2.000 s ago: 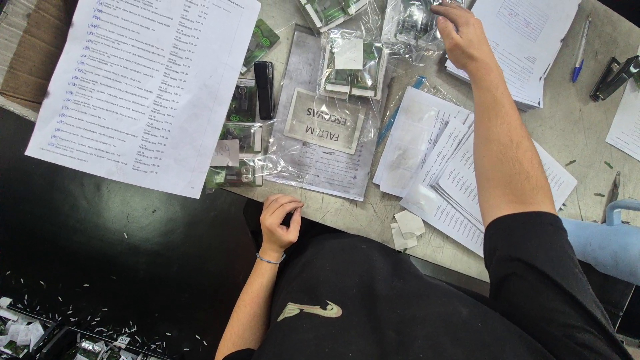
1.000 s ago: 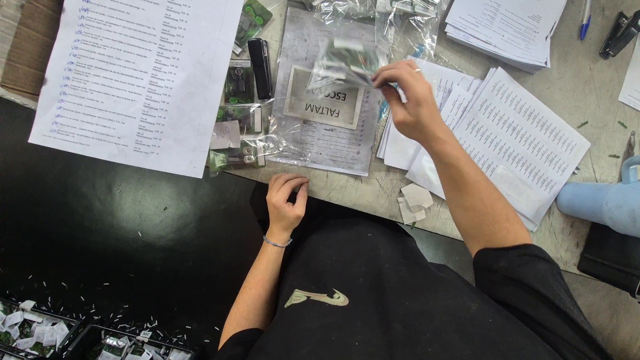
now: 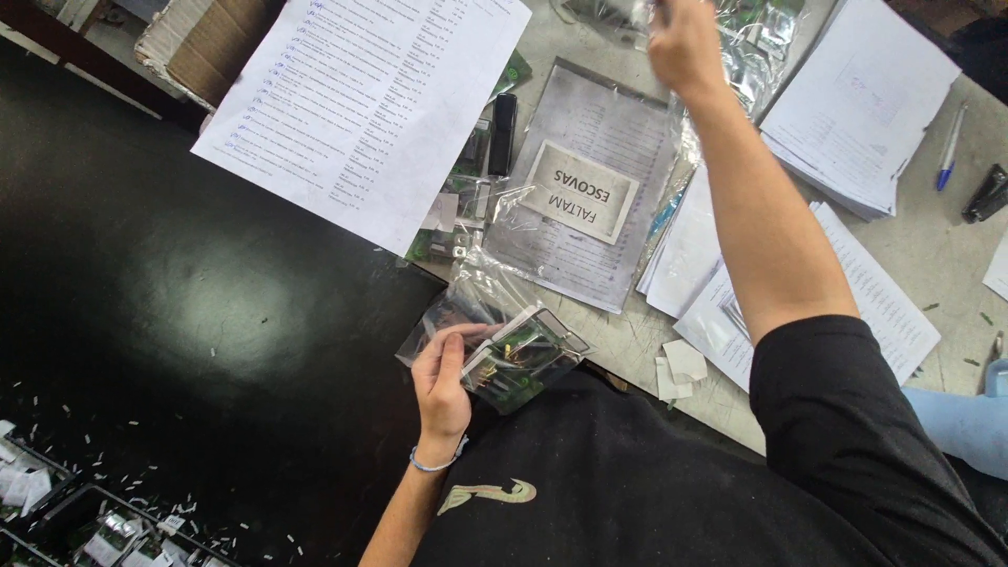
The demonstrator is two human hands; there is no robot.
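Note:
My left hand (image 3: 442, 378) grips a clear plastic bag (image 3: 524, 358) that holds a green circuit board with brass-coloured parts, beside the table edge in front of my shirt. At the top of the view my right hand (image 3: 687, 47) is on more clear bags (image 3: 622, 20); its fingertips are blurred and partly cut off, so its grasp is unclear. Between the hands a printed card (image 3: 581, 191) lies on a sheet in a plastic sleeve (image 3: 598, 118). Bagged circuit boards (image 3: 465, 197) and a black stapler-like object (image 3: 502, 135) lie to the left of the sleeve.
A long printed list (image 3: 370, 102) overhangs the table's left edge. Paper stacks (image 3: 858, 110), a blue pen (image 3: 951, 150), a black object (image 3: 986, 193) and a light-blue mug (image 3: 961, 421) are at right. Paper scraps (image 3: 679, 368) lie near the front edge. Bins (image 3: 94, 512) of bagged parts stand lower left.
The bag my right hand held over the printed card one second ago appears to be in my left hand, which was empty. My right hand has moved up to the bags at the top.

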